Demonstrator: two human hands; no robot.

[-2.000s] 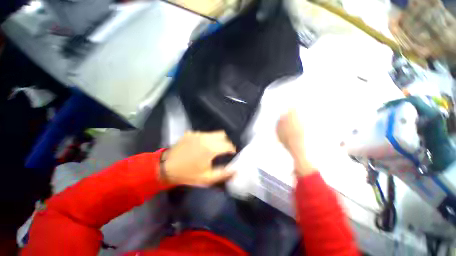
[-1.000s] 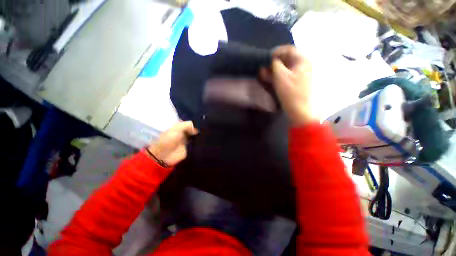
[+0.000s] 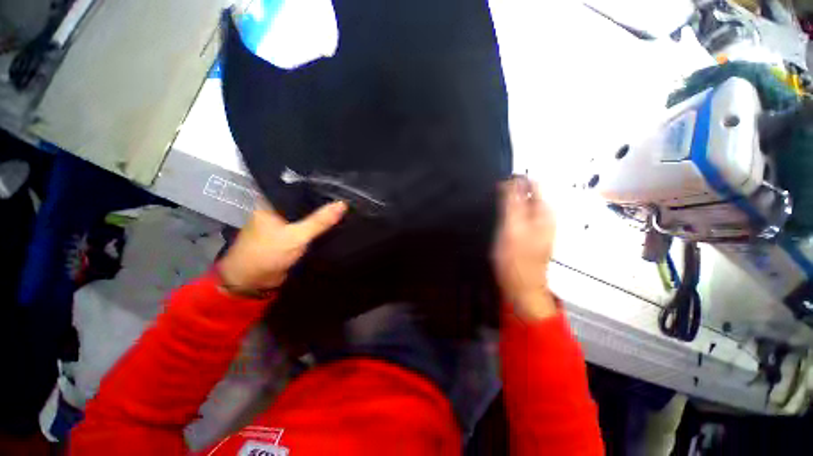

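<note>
A large black body panel [image 3: 401, 107] with a curved cut-out at its upper left lies over the white table and hangs over the front edge toward my lap. A slit with pale edges [image 3: 352, 189] shows in its middle. My left hand [image 3: 276, 245] holds the panel's left edge, thumb on top near the slit, fingers hidden. My right hand [image 3: 524, 240] is at the panel's right edge, blurred; its fingertips touch the edge, and whether it grips the cloth is unclear.
The white sewing machine head [image 3: 682, 169] with a blue stripe stands at right, dark green cloth [image 3: 735, 80] behind it. Black-handled scissors [image 3: 682, 307] lie below it. A grey-white board [image 3: 116, 85] is at left. Pale cloth [image 3: 134, 312] is heaped below left.
The black panel now lies spread flat, its folded-over part turned down and the slit showing. My right hand has moved down from the panel's top to its right edge. My left hand has shifted slightly left.
</note>
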